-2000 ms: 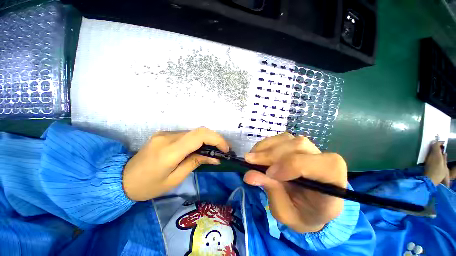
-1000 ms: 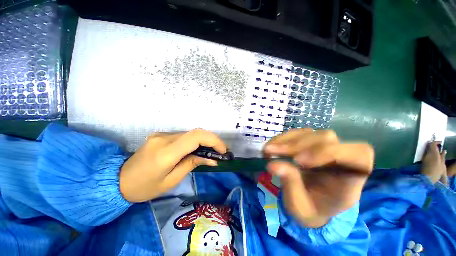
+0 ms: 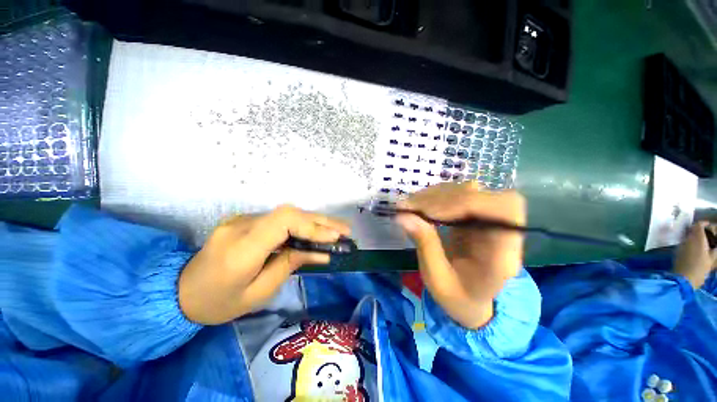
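My left hand [image 3: 250, 263] holds a glossy black housing [image 3: 340, 246] between thumb and fingers, just past the near edge of the white sheet [image 3: 149, 133]. My right hand [image 3: 472, 243] grips dark tweezers [image 3: 550, 233], slightly blurred, with the tip pointing left over the sheet near the lowest rows of small black parts [image 3: 405, 144]. Whether the tip holds a part cannot be told. The black parts lie in rows beside and on the clear blister tray [image 3: 491, 145]. A scattered pile of tiny metal parts [image 3: 314, 122] lies mid-sheet.
A black foam tray [image 3: 440, 71] runs along the far side, with a housing [image 3: 533, 49] in its right compartment. Clear dimpled trays [image 3: 43, 141] are at the left. At the right are another black tray [image 3: 678, 114], a white sheet [image 3: 668, 204] and another person's hand [image 3: 693, 255].
My right hand and the tweezers have moved away from the housing, up to the sheet's lower right part. My left hand still holds the housing. The whole view has shifted slightly.
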